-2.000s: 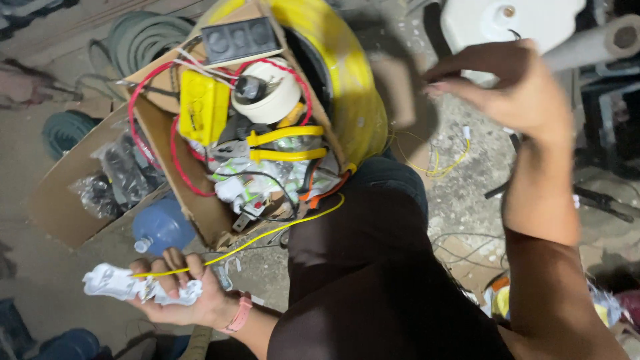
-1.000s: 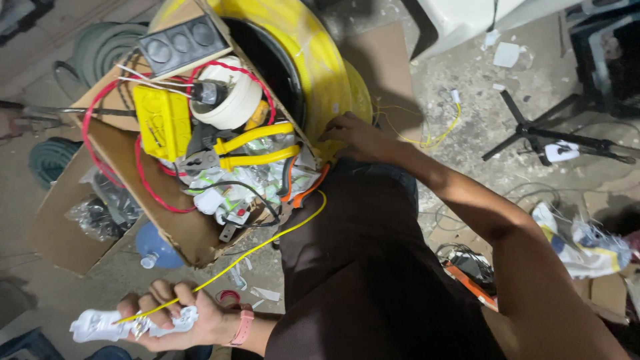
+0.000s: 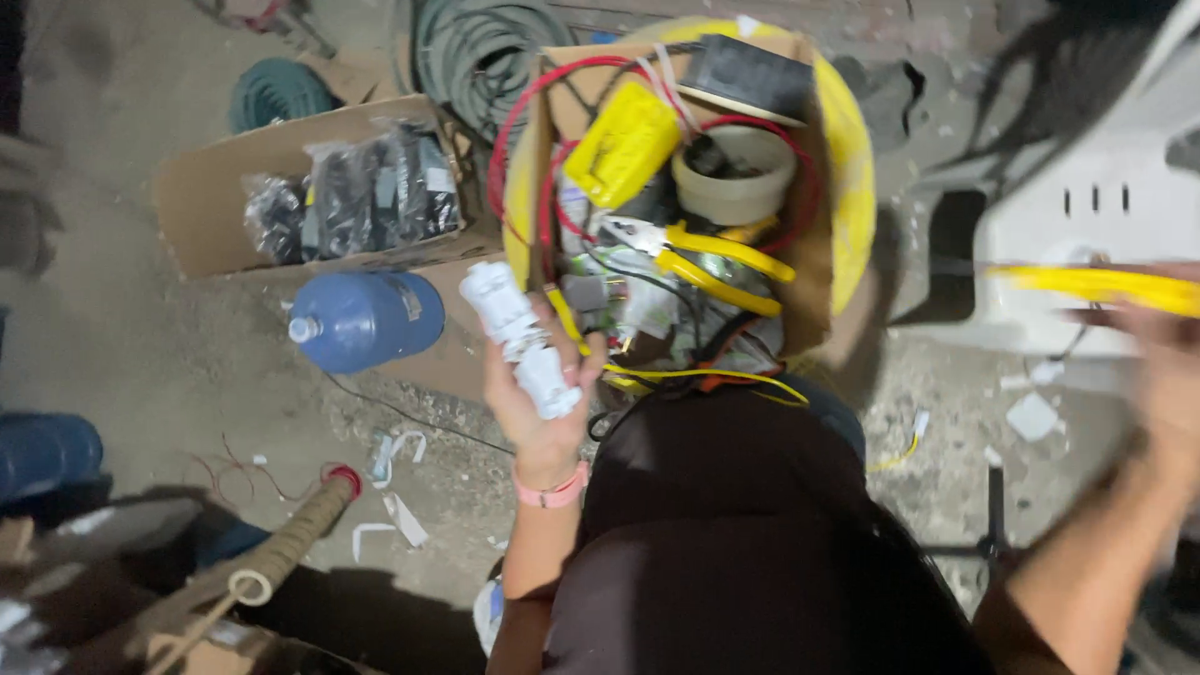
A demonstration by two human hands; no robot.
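My left hand [image 3: 539,412] is closed around a white plastic electrical fitting [image 3: 523,337], which lies tilted across the fingers. A yellow wire [image 3: 703,373] runs beside this hand toward my knee. At the right edge, my right hand [image 3: 1162,356] grips a long yellow-handled tool [image 3: 1097,284], blurred, with a thin dark shaft that points left over a white plastic chair. Combination pliers with yellow handles [image 3: 722,262] rest in the open cardboard box [image 3: 808,272] among bagged parts, a yellow pack [image 3: 623,145], red wire [image 3: 500,159] and a round cream container [image 3: 736,187].
A coil of yellow tubing [image 3: 853,187] lies around the box. To the left are a blue water jug [image 3: 375,319], a second cardboard box [image 3: 202,220] with bagged parts and green hose coils [image 3: 281,94]. The white chair [image 3: 1050,234] stands at the right.
My right hand has moved from beside the box to the right and now holds the yellow-handled tool. My left hand still holds the white fitting, now more upright in view. The view has shifted.
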